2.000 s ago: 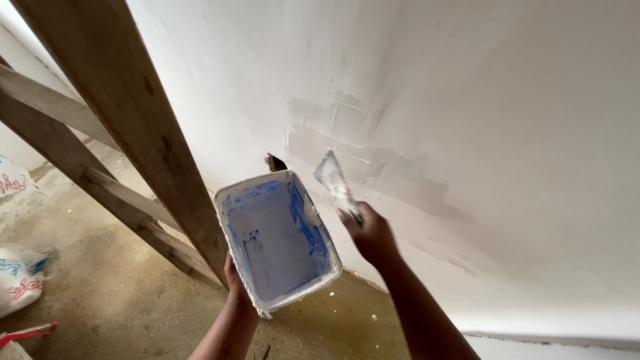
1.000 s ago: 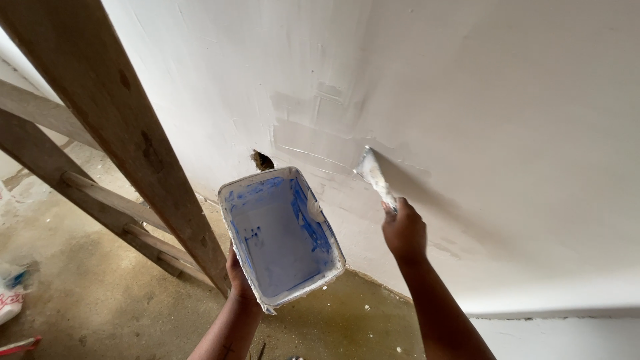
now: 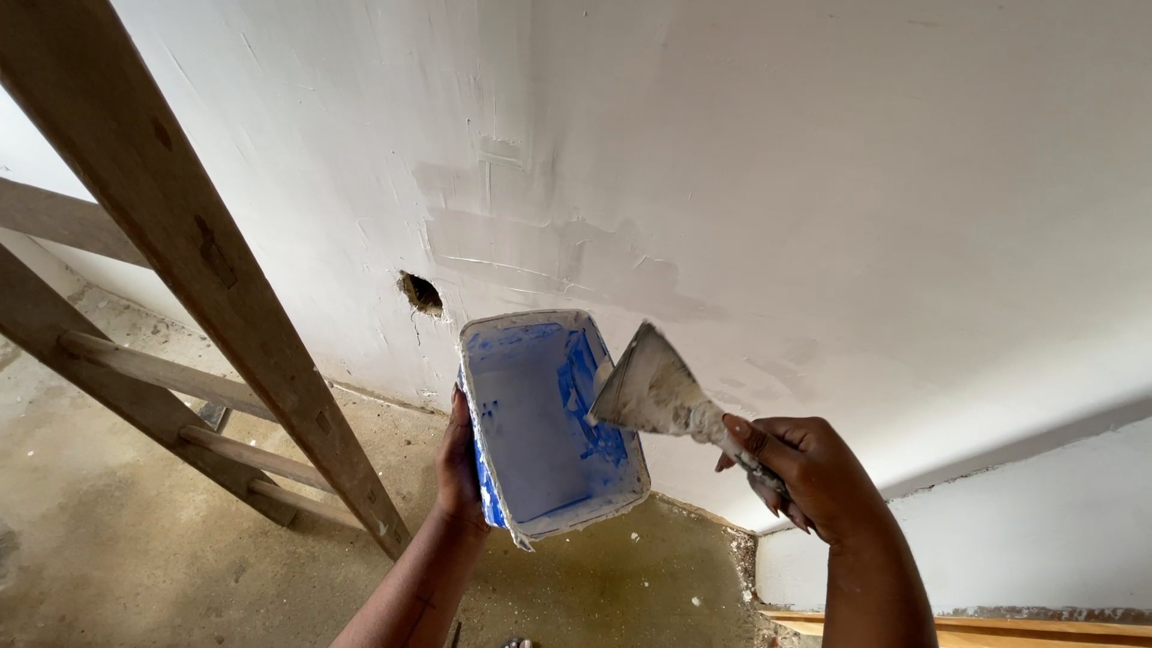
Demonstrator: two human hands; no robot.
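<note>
My left hand (image 3: 461, 468) grips the left side of a blue plastic tub (image 3: 531, 432), tilted so that its inside shows, with whitish filler smeared on its walls and rim. My right hand (image 3: 792, 477) holds a putty knife (image 3: 661, 387) by its handle. The wide, filler-coated blade lies over the tub's right rim; whether it touches the rim I cannot tell. Behind both is a white plastered wall (image 3: 810, 180) with a darker, damp-looking patch of filler (image 3: 540, 247). A ragged hole (image 3: 421, 294) in the wall is up and left of the tub.
A wooden ladder (image 3: 216, 243) stands at the left, close to the wall. Below lies a stained concrete floor (image 3: 360, 594) with white specks. At the lower right are a low white wall section (image 3: 1035, 522) and a strip of light wood (image 3: 1008, 630).
My right hand has brought the putty knife from the wall patch down to the tub's right rim, and the blade now points left. My left hand still holds the tub.
</note>
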